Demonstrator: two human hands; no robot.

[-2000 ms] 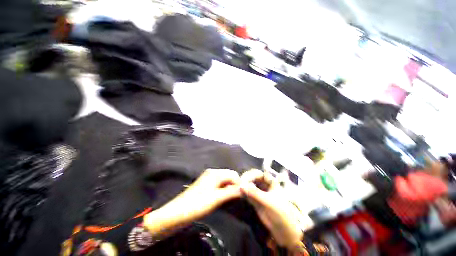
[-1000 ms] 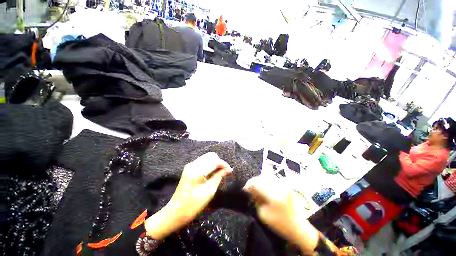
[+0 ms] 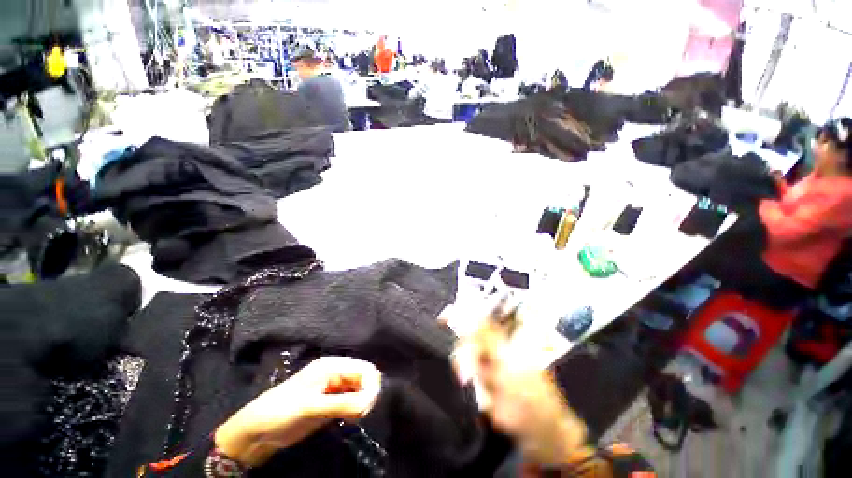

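A dark grey garment [image 3: 318, 313] lies over the table's near edge and my lap. A glittery black-and-white braid trim [image 3: 191, 341] runs along it. My left hand [image 3: 304, 401] is over the garment at lower centre, thumb and fingertips curled together; whether it pinches cloth or trim cannot be told. My right hand [image 3: 509, 383] is to its right, raised near the table edge and strongly blurred; what it holds cannot be told. No needle or thread can be made out.
On the white table [image 3: 402, 187] are black rectangles [image 3: 514, 278], a green item [image 3: 596, 261], a dark blue bundle [image 3: 575, 322] and a gold-brown spool [image 3: 565, 229]. Dark garments [image 3: 191, 201] lie at left. A person in red [image 3: 808, 224] sits at right by a red stool [image 3: 733, 336].
My hands were together over the cloth, then slightly apart; now they are wider apart. The left is lower and further left, the right is blurred near the table edge. The view has levelled.
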